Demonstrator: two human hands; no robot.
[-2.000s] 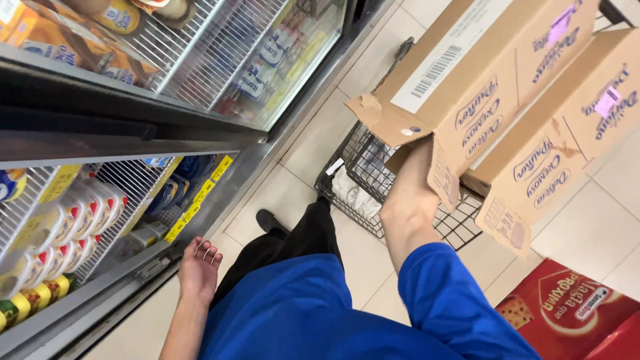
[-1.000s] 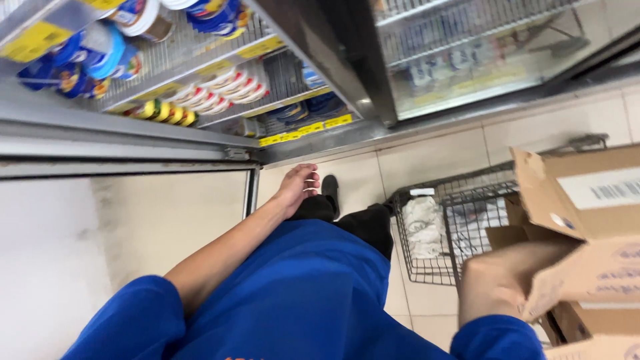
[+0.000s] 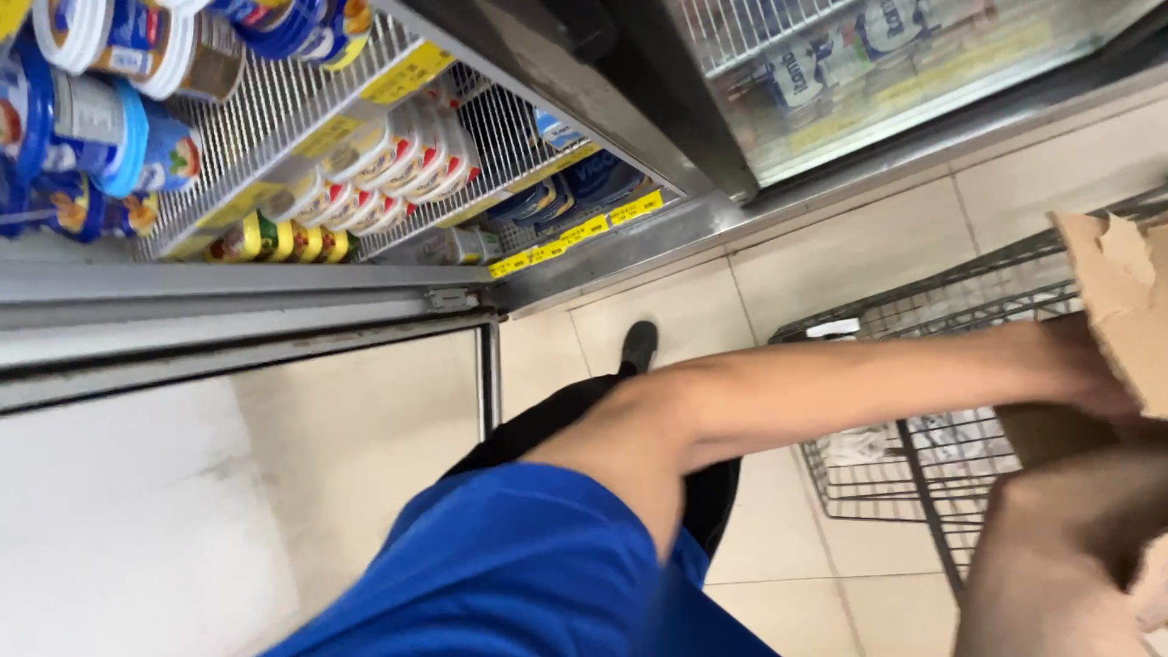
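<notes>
At the right edge is an open cardboard box (image 3: 1131,310) with a torn flap. My left arm reaches across the view, and my left hand (image 3: 1090,370) goes in behind that flap; its fingers are hidden. Lower right, my right hand (image 3: 1049,547) is large and blurred, bent toward the box opening, partly out of frame. Whether either hand grips anything cannot be told. Beneath the box stands a black wire cart (image 3: 949,474) with crumpled plastic inside.
An open refrigerated case holds white tubs with red marks (image 3: 401,164), blue-lidded tubs (image 3: 91,119) and yellow-and-green tubs (image 3: 283,239) on a wire shelf. Its open glass door (image 3: 365,392) extends at lower left. Another closed glass door (image 3: 876,82) is at upper right. A dark shoe (image 3: 641,345) is on the tiled floor.
My left hand has moved right, from beside my legs to the cardboard box. My right hand remains at the box. The view has shifted toward the open refrigerated case.
</notes>
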